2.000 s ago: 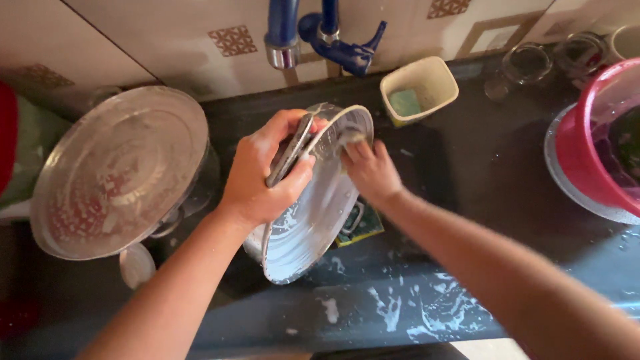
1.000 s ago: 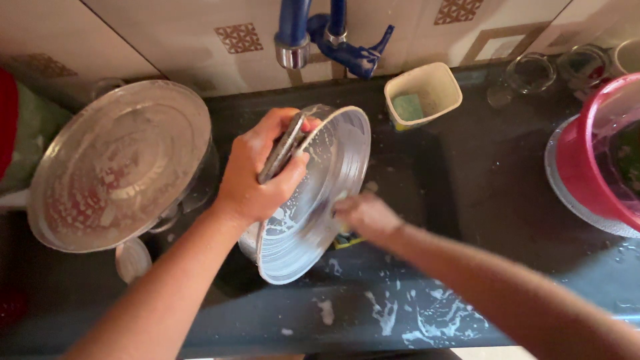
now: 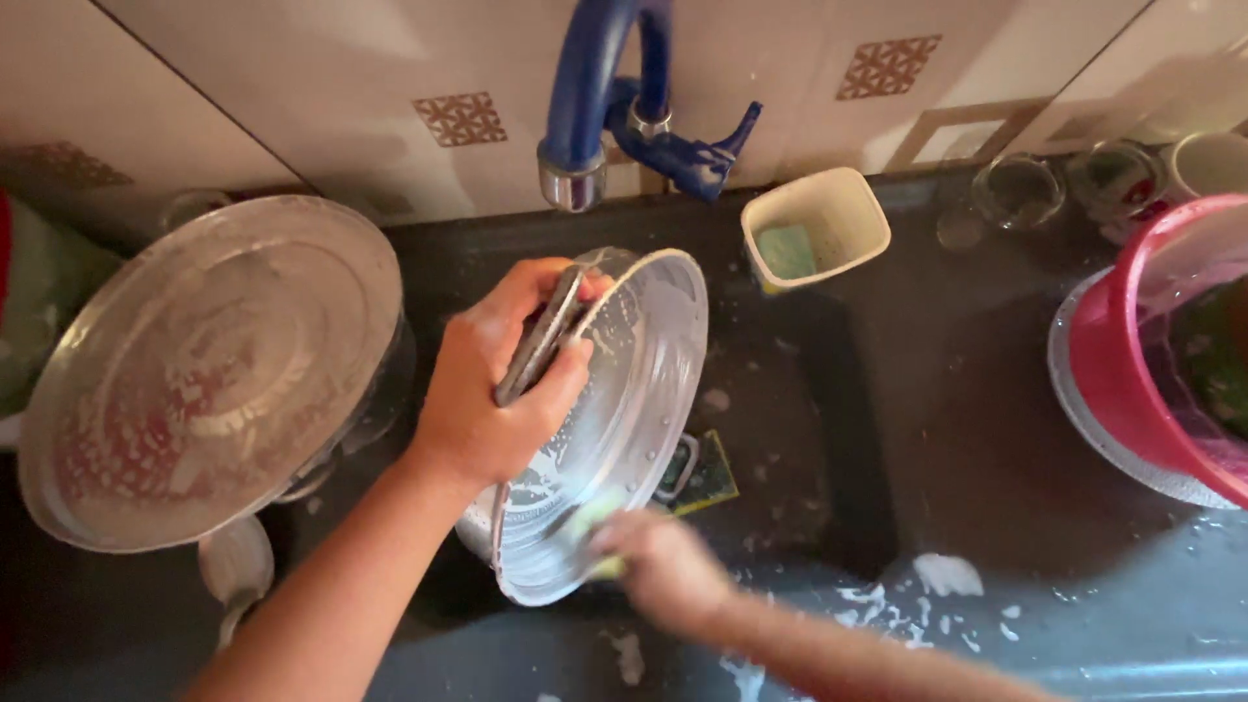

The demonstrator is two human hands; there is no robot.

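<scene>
My left hand (image 3: 507, 375) grips the handle of a soapy metal pot (image 3: 624, 419), which is tipped on its side with its mouth facing right. My right hand (image 3: 663, 565), blurred, holds a yellow-green scrubbing sponge (image 3: 595, 536) against the pot's lower inner wall. Suds streak the inside of the pot. Part of a dark green packet with a yellow edge (image 3: 717, 473) lies behind the pot's rim on the dark counter, beside the pot's second handle (image 3: 680, 468).
On the left a large round metal lid (image 3: 234, 361) leans above a metal spoon (image 3: 237, 561). A blue faucet (image 3: 575, 127) hangs at the back, near a cream tub (image 3: 819, 229) with a green bar. Glass jars (image 3: 1019, 190) and a pink basin (image 3: 1102, 341) stand right. Suds (image 3: 946, 575) spot the counter.
My right hand has moved from the upper inner rim of the pot down to its lower inner wall. The left hand keeps its grip on the pot's handle.
</scene>
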